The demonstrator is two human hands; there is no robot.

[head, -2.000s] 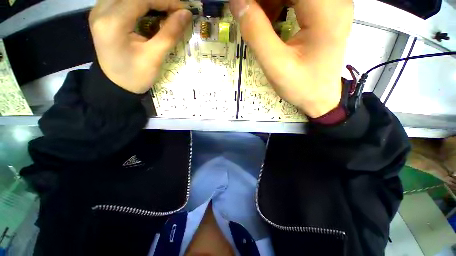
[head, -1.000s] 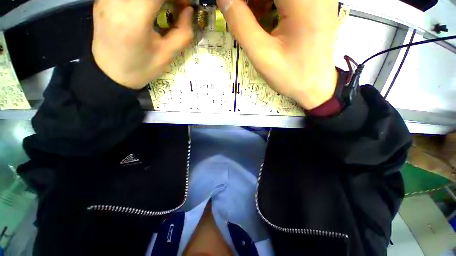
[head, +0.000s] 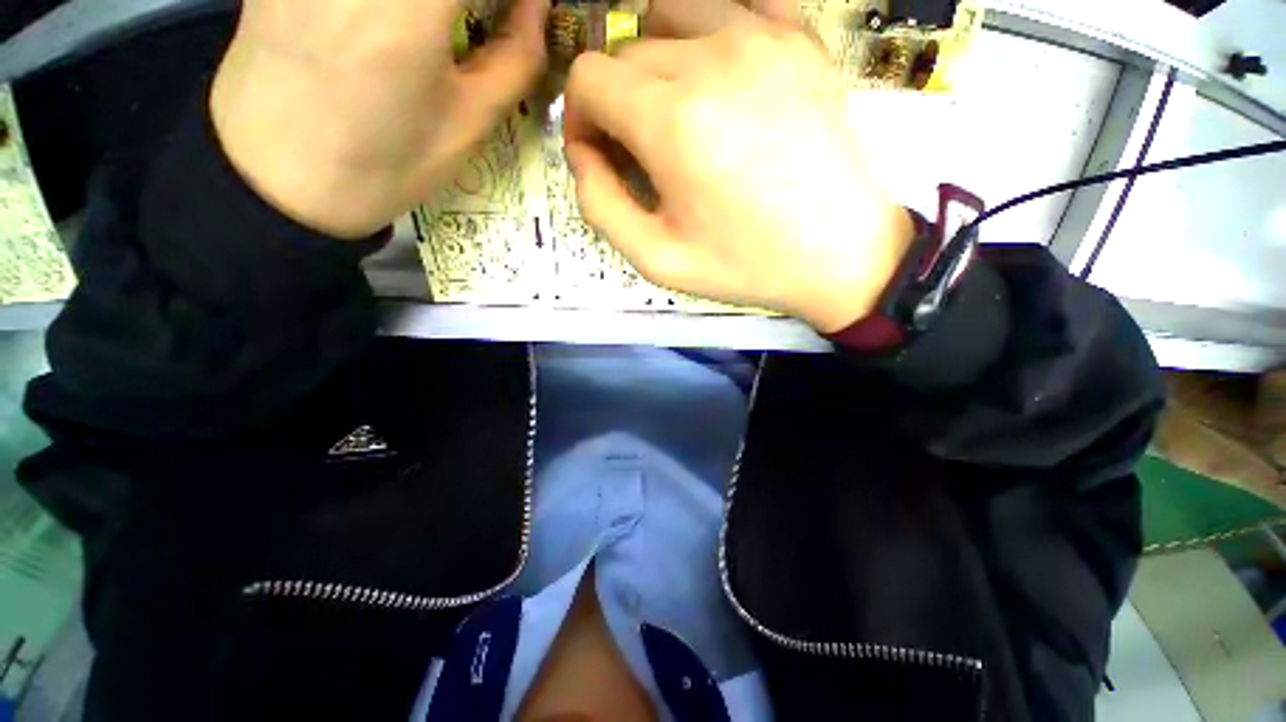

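Note:
The pale cream circuit board lies in front of me, partly under both hands. A copper-orange coil and a yellow block component stand near its far edge, between my hands. My left hand is over the board's left part, fingers bent at the top edge of the picture; I cannot tell if it holds anything. My right hand is over the board's middle and right, its fingers curled beside the yellow block; its fingertips are hidden, so any held part is not visible.
A pale metal rail runs along the near board edge. More components stand on the board at upper right. Another board lies at far left. A thin black cord runs from the right wrist strap. A person's arm shows at the right edge.
My right hand has moved left and nearer over the board and turned, uncovering components at upper right. My left hand has shifted slightly left. The view has shifted a little.

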